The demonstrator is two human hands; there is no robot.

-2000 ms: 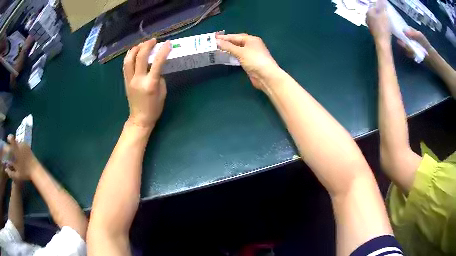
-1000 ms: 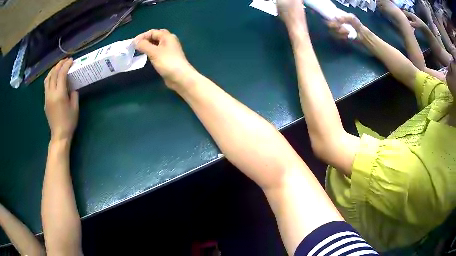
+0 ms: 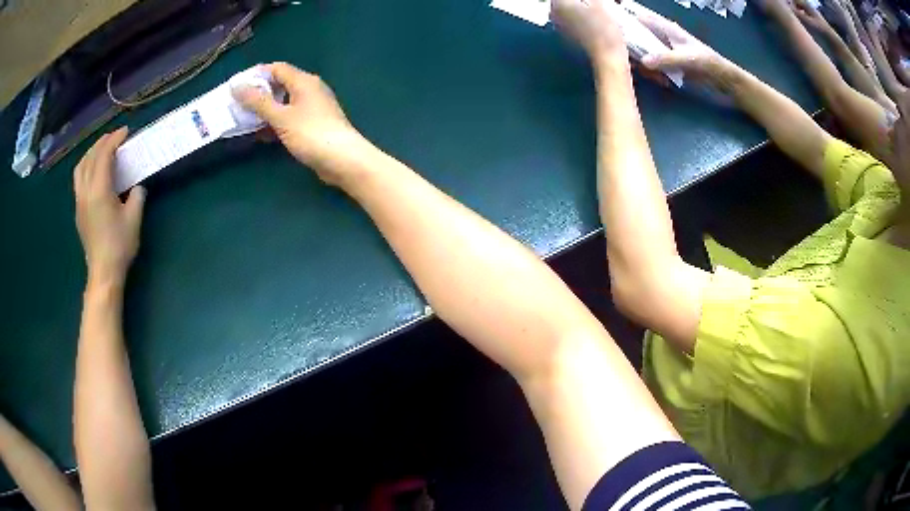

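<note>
A long white folding carton (image 3: 172,146) with dark printing is held between my hands above the green table, tilted up to the right. My left hand (image 3: 108,205) grips its left end, with the thumb on the near side. My right hand (image 3: 304,118) is at its right end, thumb and fingers on the end flap (image 3: 242,112). The fingers hide part of that end, and what is inside the carton cannot be seen.
A dark tray (image 3: 150,75) with a looping cord lies at the far left, a white carton (image 3: 30,130) at its edge. A person in yellow-green at right handles a white item (image 3: 644,35). White papers (image 3: 523,10) lie beyond. Another person's forearm (image 3: 38,461) shows lower left.
The view has swung right. The carton has rolled so its printed side faces me more. My right thumb and fingers have moved from the flap's tip onto the carton's end.
</note>
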